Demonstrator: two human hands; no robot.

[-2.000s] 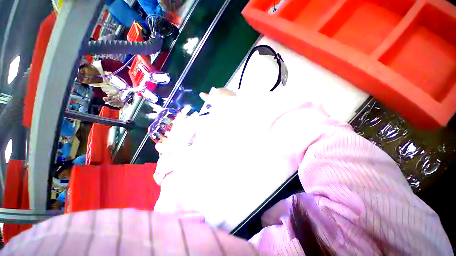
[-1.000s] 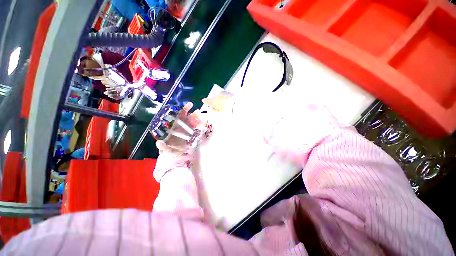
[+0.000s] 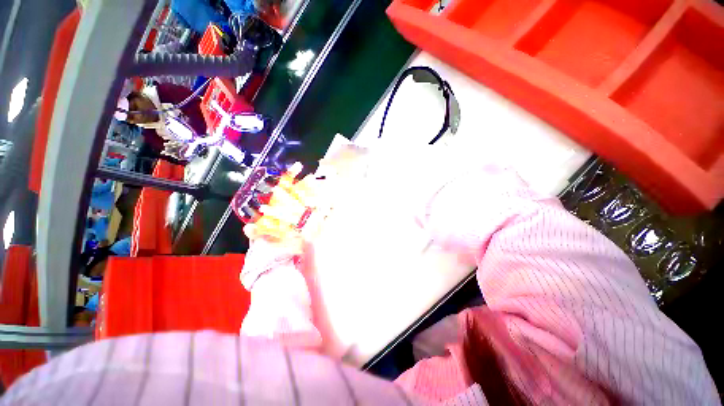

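Note:
My left hand (image 3: 281,214) is at the far left edge of the white work sheet (image 3: 357,293), washed out by glare. It is on a shiny chrome-look part (image 3: 251,194) with a reddish-violet tint, whose curved end shows beyond my fingers beside the conveyor. My right sleeve reaches over the sheet from the right; my right hand (image 3: 452,206) is lost in white glare, so its fingers and anything in them cannot be made out. A small pale item with a corner (image 3: 340,151) lies at the sheet's far edge.
Dark-framed glasses (image 3: 446,103) lie on the bench. An orange-red compartment tray (image 3: 548,87) is at upper right, with clear bubble-like packaging (image 3: 647,238) below it. A red foam stack (image 3: 175,295) stands at left. Beyond the green conveyor (image 3: 349,87) are a lit balloon-like figure (image 3: 218,135) and a person.
The chrome-look part at my left hand has turned, and my left fingers now cover more of it. Brightness over the hand has varied. My right sleeve has barely moved.

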